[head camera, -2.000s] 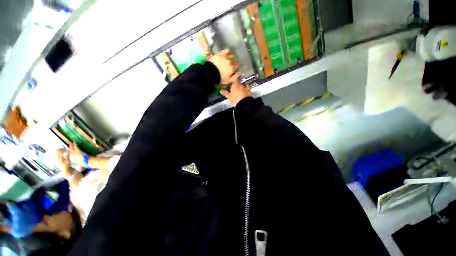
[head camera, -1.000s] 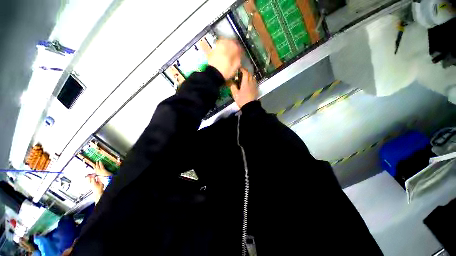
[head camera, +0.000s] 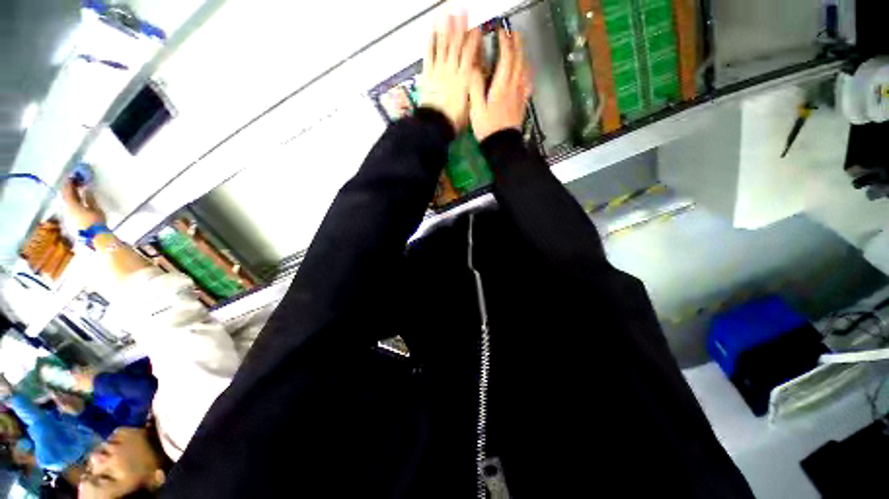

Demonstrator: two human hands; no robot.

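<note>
My left hand (head camera: pixel 448 73) and my right hand (head camera: pixel 500 86) lie flat side by side, fingers extended, over the far part of a framed board on the track. The green circuit board (head camera: pixel 468 164) shows below my hands; its carrier frame (head camera: pixel 385 90) shows at the left. My hands hide much of the board. Whether anything is under my palms cannot be seen. A second green board (head camera: pixel 640 58) with orange-brown bars sits in a carrier frame to the right, apart from my hands.
A third framed board (head camera: pixel 200 261) lies further left on the track. A co-worker's arm (head camera: pixel 122 258) reaches past it. A dark rectangular device (head camera: pixel 143 119) and orange-brown strips (head camera: pixel 46 249) lie on the bench. A yellow-handled tool (head camera: pixel 796 130) and a white rounded unit (head camera: pixel 870 90) are at the right.
My hands were together near the frame's right edge; now they are flattened, fingers pointing away over the board. A gap has opened between this frame and the right one. The co-worker's arm now reaches across the bench.
</note>
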